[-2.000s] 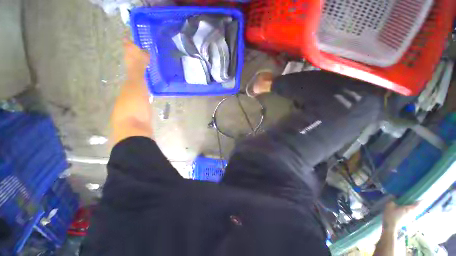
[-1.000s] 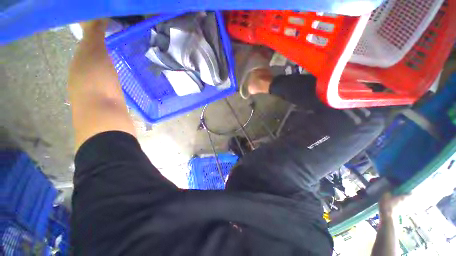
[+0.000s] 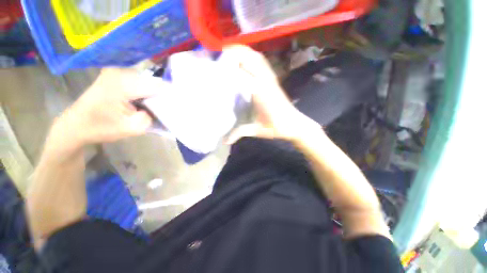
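Observation:
A bundle of white or pale cut fabric pieces is between my two hands above the floor, bright and blurred. My left hand grips its left side, with the thumb and fingers at the edge. My right hand holds its right side, fingers around the upper edge and thumb below. A bit of dark blue shows just under the bundle; I cannot tell what it is. The bundle hides what lies behind it.
A blue crate with a yellow basket inside stands ahead at the upper left. Beside it is a red basket holding a white basket. The table's green edge curves along the right. Blue plastic lies low at left.
The view has shifted. My left hand has come up from beside the floor basket, and my right hand has left the table edge. Both now hold the pale fabric pieces.

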